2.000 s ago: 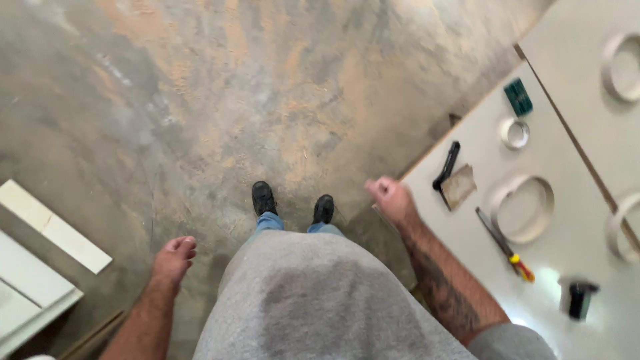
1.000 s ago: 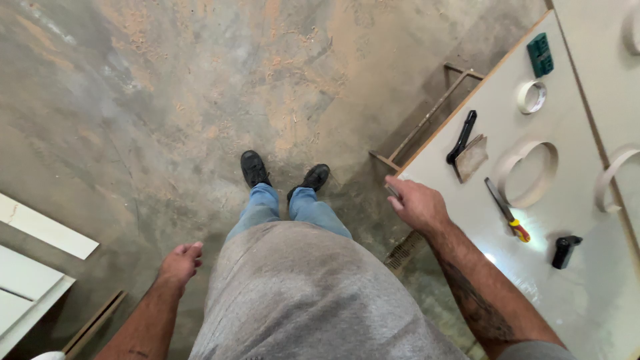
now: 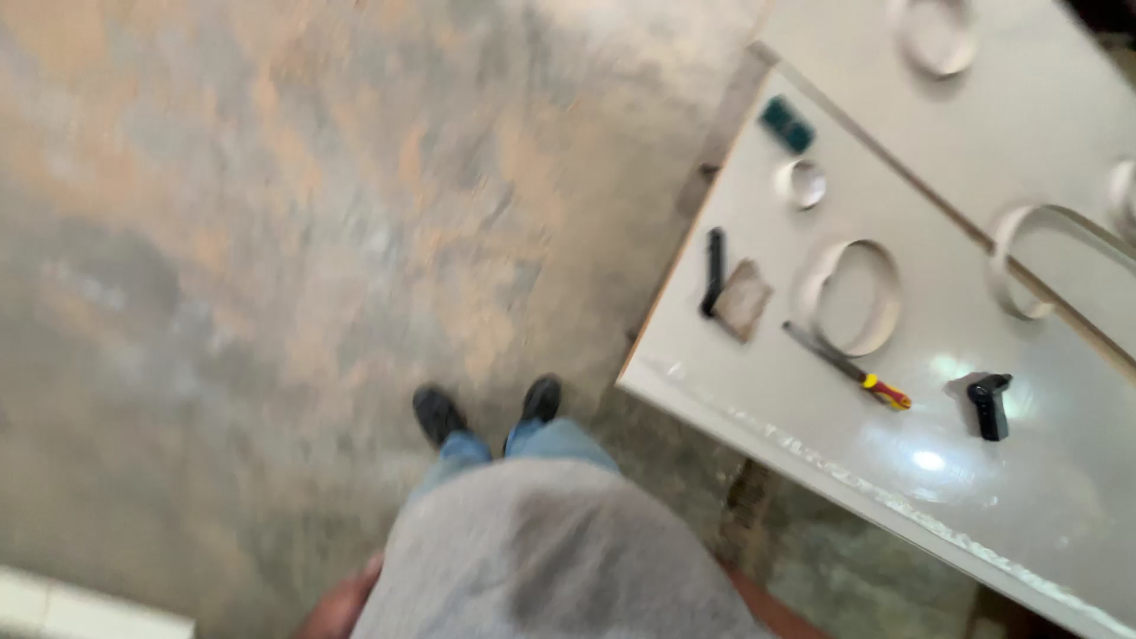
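Note:
Both my hands are out of sight; only part of the left arm shows at the bottom edge, left of the grey shirt, and part of the right arm on its other side. What either hand holds cannot be seen. On the pale worktop (image 3: 887, 470) at right lie a tool with a red and yellow handle (image 3: 887, 393), a black angled object (image 3: 990, 406), a black handle-like object (image 3: 713, 271) touching a brown square piece (image 3: 744, 300), a coiled pale strip (image 3: 879, 328), a small white roll (image 3: 806, 185) and a green block (image 3: 787, 124).
More coiled pale strips (image 3: 941, 40) lie on the second panel, beyond a dark seam. The worktop's front corner is just right of my feet. White boards (image 3: 98, 608) are at the lower left. Stained concrete floor (image 3: 355, 222) spreads ahead of my shoes (image 3: 439, 415).
Both hands, in view before at either side of my body, have dropped out of sight. The view has shifted, showing more of the worktop's near edge. The tools on it lie in the same arrangement.

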